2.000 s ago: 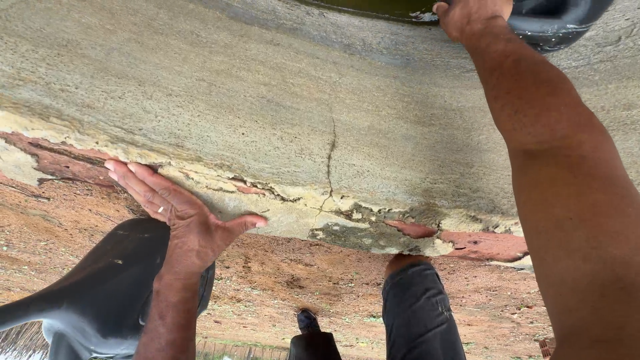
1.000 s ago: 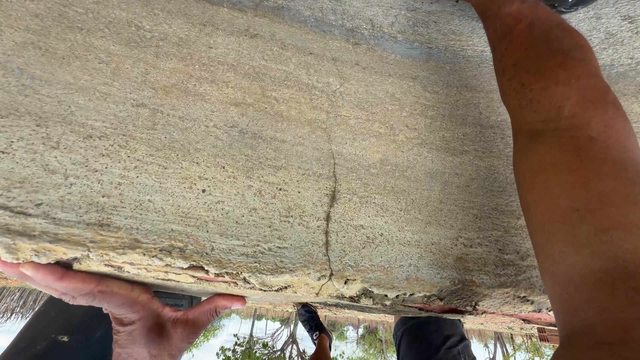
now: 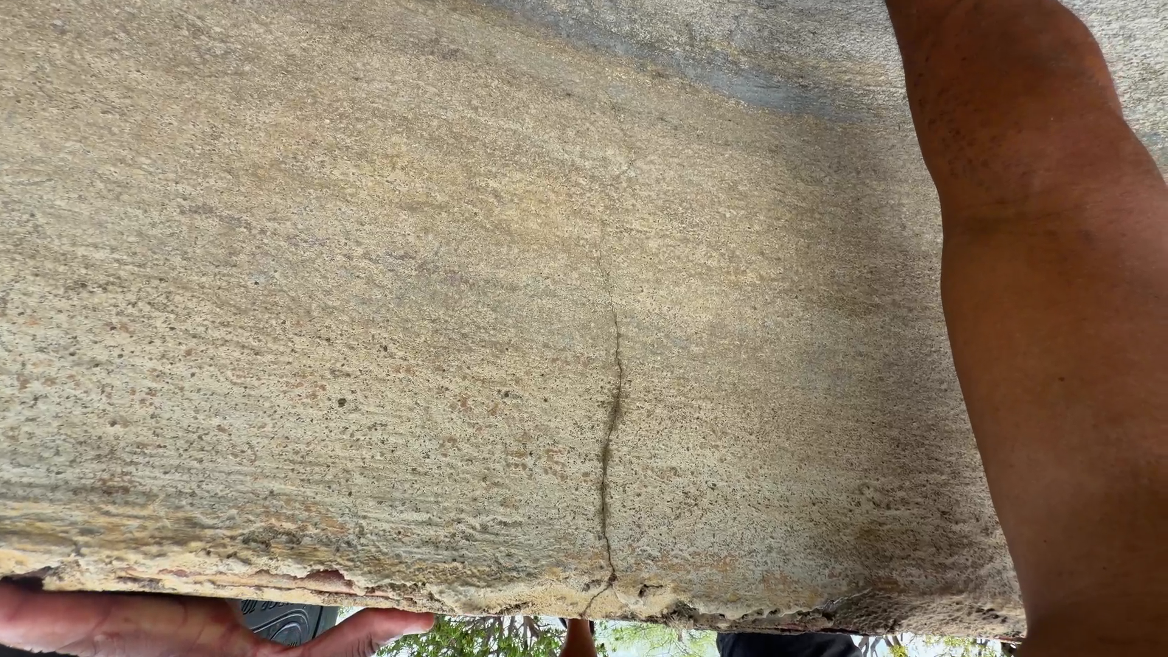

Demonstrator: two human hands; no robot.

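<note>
A rough concrete wall (image 3: 411,319) with a thin dark crack (image 3: 610,438) fills most of the head view. My left hand (image 3: 182,625) lies along the wall's chipped lower edge at the bottom left, thumb spread from the fingers; part of it is cut off by the frame. On the right, my right forearm (image 3: 1031,301) reaches up across the concrete, and its hand is beyond the top of the frame. Whatever that hand touches is hidden.
A black object with raised markings (image 3: 287,622) shows behind my left hand. Dark cloth (image 3: 785,644) and part of a limb (image 3: 578,639) appear below the wall's edge. Green foliage (image 3: 493,636) is visible beyond it.
The view has shifted strongly. Two seconds ago my right hand was at a black object at the top; that hand is now out of frame. My left hand stays at the wall's edge.
</note>
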